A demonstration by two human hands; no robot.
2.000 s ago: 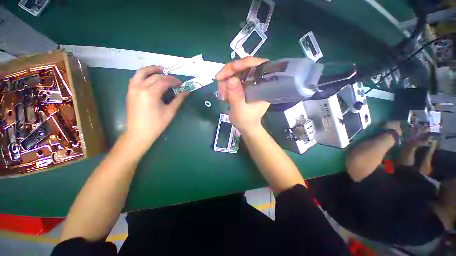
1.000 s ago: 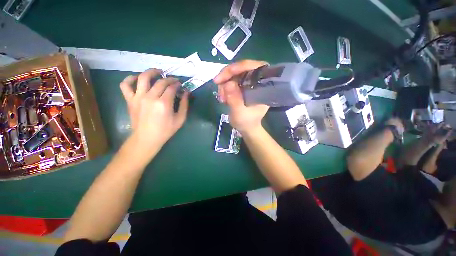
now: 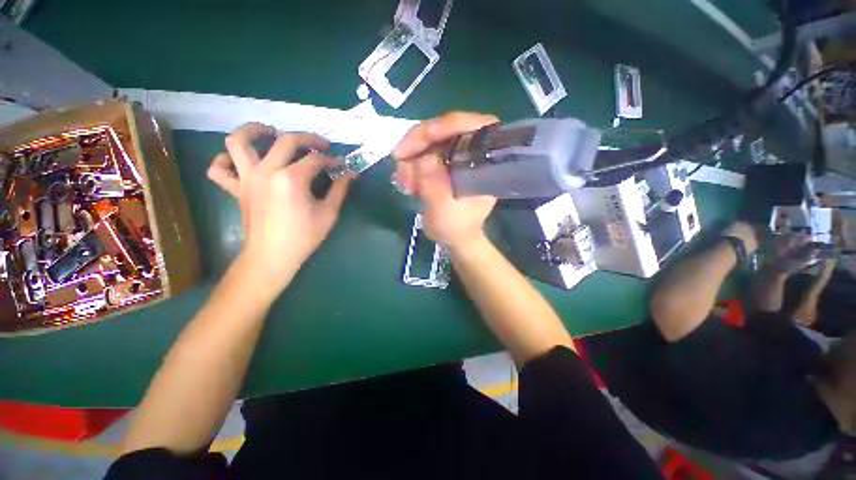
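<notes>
My right hand [image 3: 446,178] is closed around a thick grey electric screwdriver [image 3: 526,159], held nearly level with its cord to the right. Its tip is hidden by my fingers. My left hand [image 3: 286,192] pinches the left end of a white housing frame [image 3: 368,155] between thumb and fingers. The frame is tilted over the pale strip, just left of my right fingertips. Small greenish or dark detail shows in it, too blurred to tell. Another white frame lies flat on the green surface below my right hand, partly covered.
An open cardboard box [image 3: 169,220] of copper-coloured parts stands at left. Several white frames lie at the back. A white boxy machine [image 3: 615,230] stands at right, with another person's arm [image 3: 699,286] beyond it.
The frames at the back have shifted left. My left hand's fingers have spread a little and still hold the frame. My right hand and the screwdriver have barely moved.
</notes>
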